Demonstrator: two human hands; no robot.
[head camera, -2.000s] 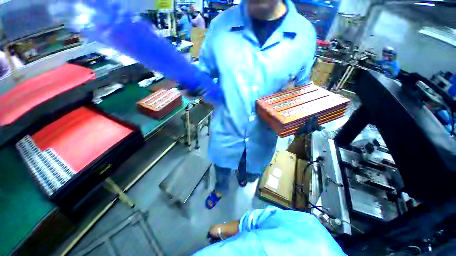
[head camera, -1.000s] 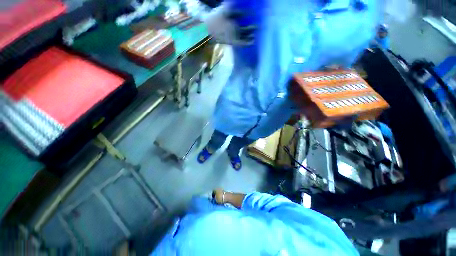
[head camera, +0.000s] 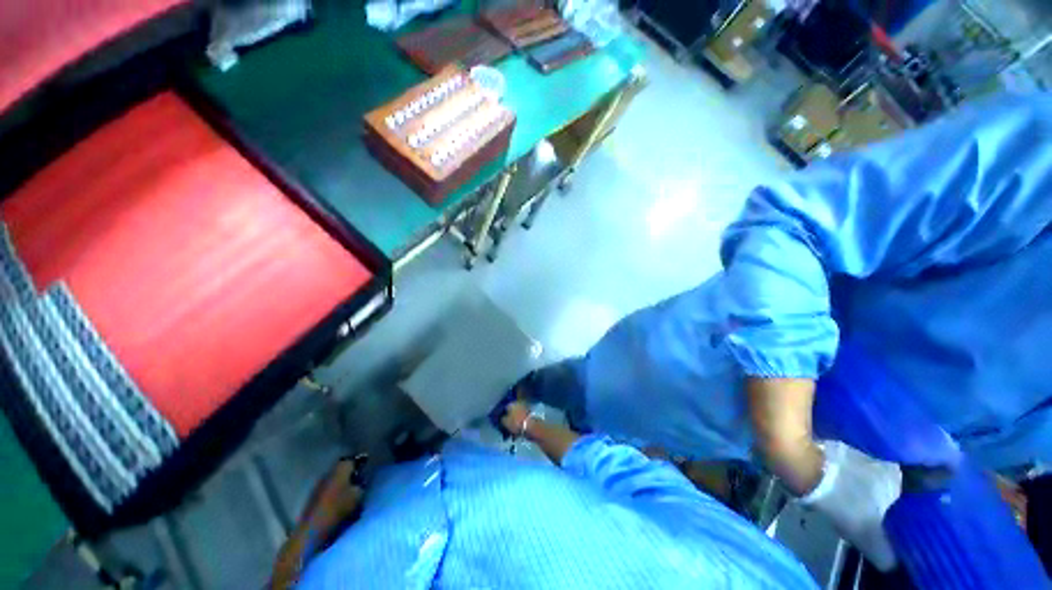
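Note:
My right hand (head camera: 516, 417), with a band at the wrist, is small and low in the centre. Its fingers are dark and blurred. My left hand (head camera: 344, 475) is low at the left, dark and blurred. I cannot tell if either holds anything. A stack of reddish-brown fixture boards (head camera: 441, 187) with three rows of pale parts on top stands on the green bench, away from both hands. A black bin (head camera: 248, 432) at the left holds a red sheet (head camera: 208, 254) and silvery rows of parts (head camera: 87, 380).
Another person in a blue smock (head camera: 946, 242) is close at my right; their white-gloved hand (head camera: 859, 496) is by a long blue bag (head camera: 969, 530). A grey stool (head camera: 467, 357) stands beside the bench (head camera: 300, 150). Cardboard boxes (head camera: 813, 121) are at the back right.
The view has swung toward the bench. The other person has moved to the right; the boards they carried are no longer clearly visible. My left hand has come into view.

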